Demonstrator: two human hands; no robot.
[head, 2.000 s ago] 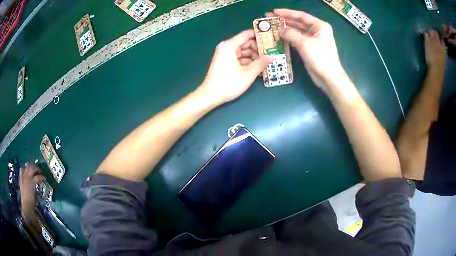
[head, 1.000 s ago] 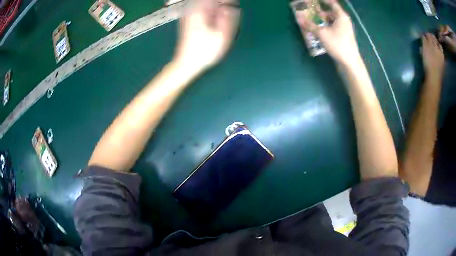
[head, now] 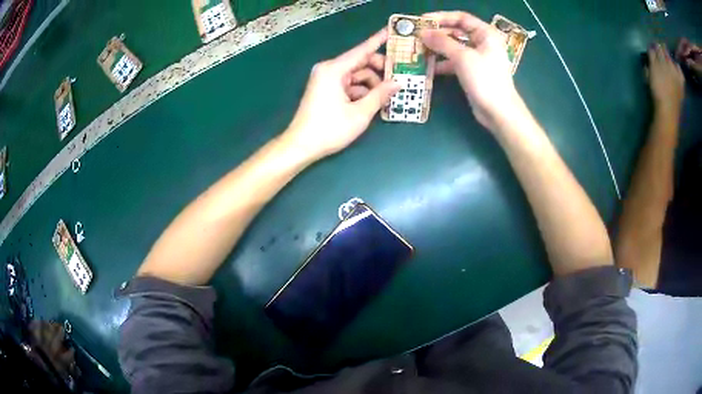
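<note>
An open handset assembly (head: 409, 69) is held upright above the green bench, tan with a silvery disc at its top, a green middle and a white end with black marks. My left hand (head: 346, 96) grips its left edge, thumb on the white part. My right hand (head: 473, 61) holds its upper right side, fingertips near the disc. A second handset (head: 510, 42) shows partly behind my right hand; whether it touches the hand I cannot tell.
A large black smartphone (head: 339, 281) lies in front of me, a pale double loop at its top corner. More handsets lie beyond the speckled strip (head: 154, 81), one (head: 72, 256) at left. Small white rings lie at left. Another person's arm (head: 654, 169) is at right, a blurred hand at lower left.
My left hand has come back from the strip and now holds a handset upright with my right hand. The second handset shows behind the right hand. The handsets beyond the strip have shifted.
</note>
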